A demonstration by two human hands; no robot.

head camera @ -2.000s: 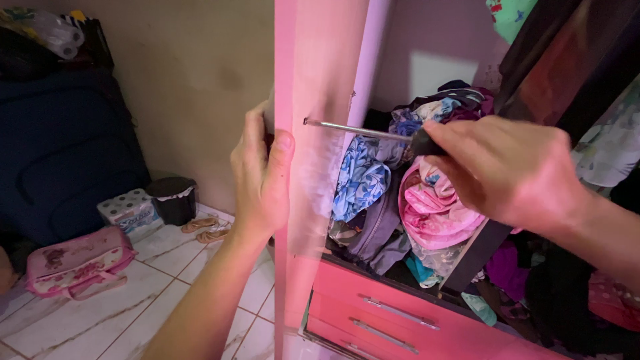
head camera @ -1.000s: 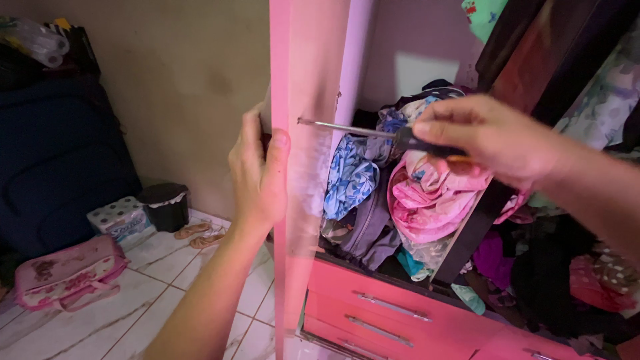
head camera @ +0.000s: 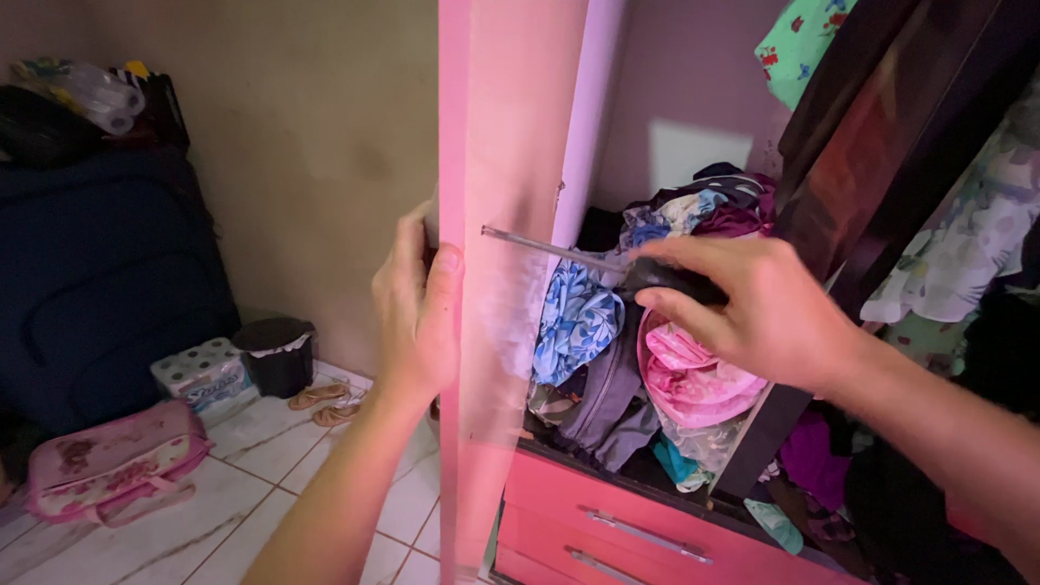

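My right hand (head camera: 756, 313) grips the dark handle of a screwdriver (head camera: 561, 249). Its metal shaft points left, and the tip meets a small spot on the inner face of a pink wardrobe door (head camera: 512, 122). On the door's edge rests the thumb of my left hand (head camera: 418, 309); the fingers wrap behind the door and are partly hidden. Whether a screw sits at the tip is too small to tell. Behind the screwdriver, a pile of clothes fills the wardrobe compartment, with a blue patterned cloth (head camera: 577, 321) and a pink cloth (head camera: 691, 374) in it.
Pink drawers (head camera: 650, 520) with metal handles lie below the compartment. Garments hang at the right (head camera: 951, 252). On the tiled floor at left are a pink bag (head camera: 122, 455), a pack of toilet paper (head camera: 203, 374), a black bin (head camera: 280, 357) and sandals (head camera: 333, 414). A dark blue suitcase (head camera: 106, 284) stands behind.
My right hand has shifted its grip on the screwdriver's handle, its fingers now pointing left along it. The tip stays at the same spot, and my left hand stays on the door.
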